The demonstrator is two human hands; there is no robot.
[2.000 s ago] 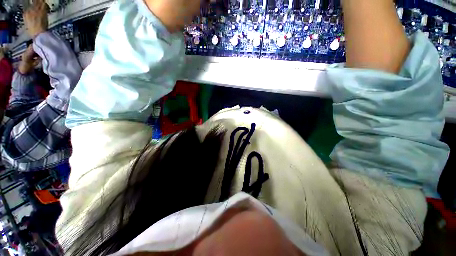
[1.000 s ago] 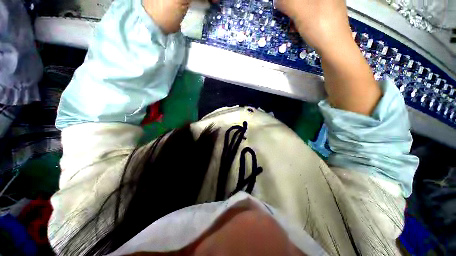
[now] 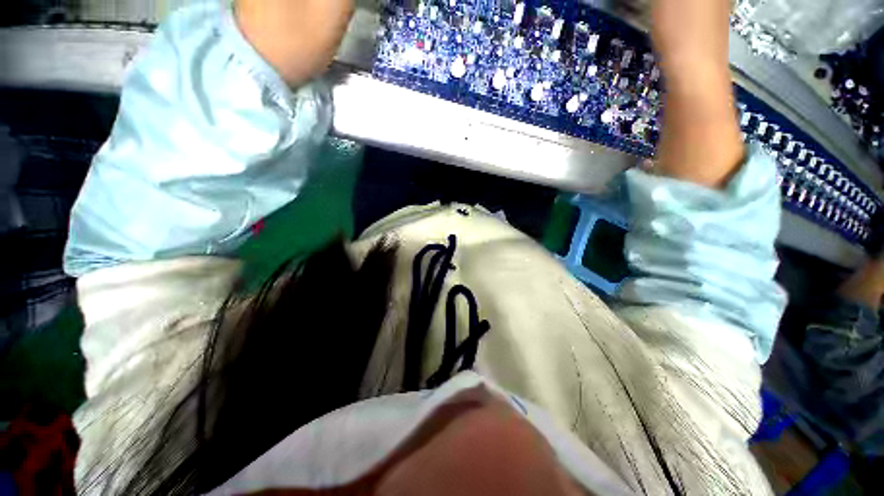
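A blue PCB panel [image 3: 523, 73] crowded with shiny parts lies in the line at the top centre. Small round pale components [image 3: 539, 91] stand in a row near its near edge. My left forearm reaches over the rail at the panel's left end; the left hand is cut off by the top edge. My right forearm crosses the panel's right part, and the right hand is also cut off by the top edge. Neither set of fingers shows, so anything held is hidden.
A white metal rail [image 3: 465, 136] runs between me and the panel. More board [image 3: 814, 174] continues right. A translucent bag with glittering loose parts [image 3: 809, 24] is at the upper right. A light blue stool [image 3: 582, 242] stands below the rail. Part of another person [image 3: 853, 339] shows at the right edge.
The view has shifted, bringing the blue stool and more of the bag into sight. Both hands, partly visible a second ago, are now beyond the top edge. My right forearm is more upright.
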